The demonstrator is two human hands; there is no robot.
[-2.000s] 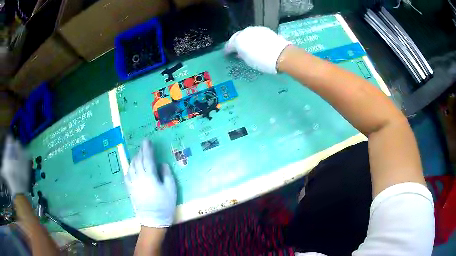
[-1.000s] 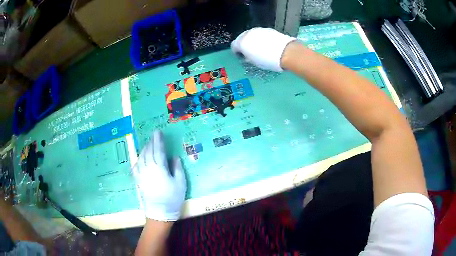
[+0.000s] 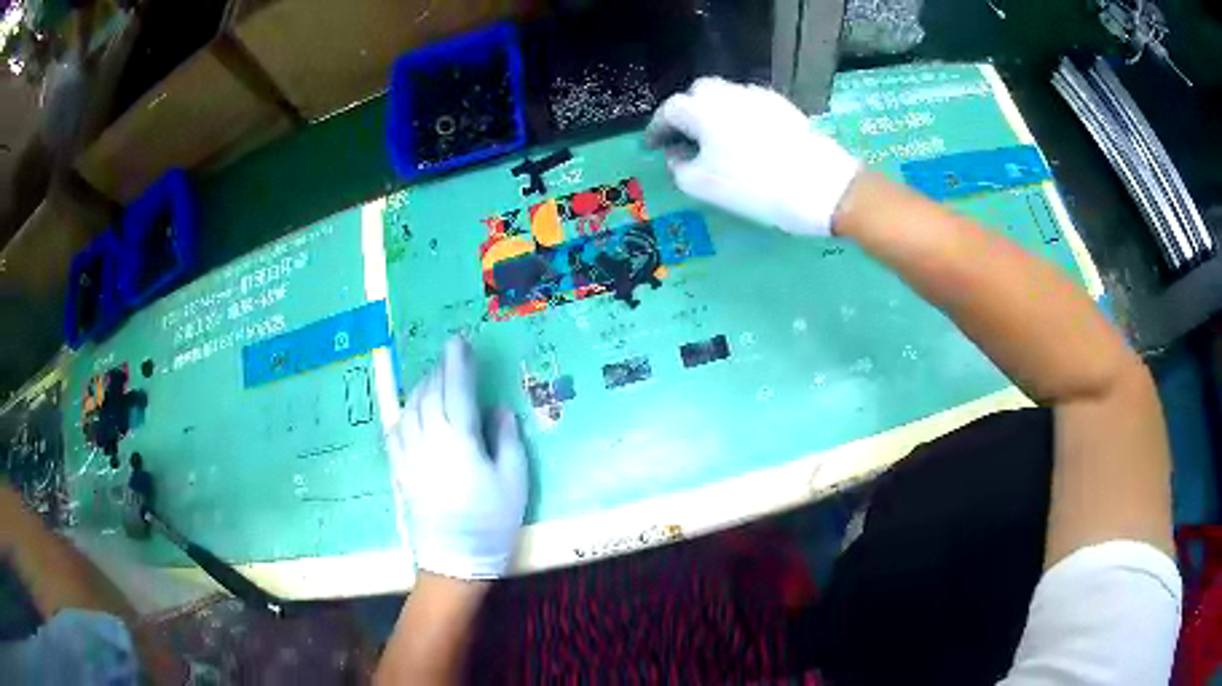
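Observation:
My right hand (image 3: 761,150), in a white glove, is at the back of the green mat by the grey post, its fingers curled near the small silver fasteners (image 3: 600,97); whether it holds one is hidden. My left hand (image 3: 462,469), in a white glove, rests flat near the front edge of the mat with its thumb apart and nothing in it. A black plastic fitting (image 3: 541,170) lies behind the orange-red print. Another black fitting (image 3: 630,272) lies on the print's right part.
A blue parts bin (image 3: 458,105) stands at the back, with two more at left. Silver profiles (image 3: 1134,161) lie at far right. A hammer (image 3: 201,556) lies at the front left, near another person's arm (image 3: 67,576). Cardboard cartons (image 3: 302,51) stand behind. A grey post (image 3: 808,51) rises at the back.
The view has shifted, so the bench sits further right in the picture. My right hand has drawn slightly back from the fasteners with fingers curled. My left hand stays on the mat. The neighbour's gloved hand has left view.

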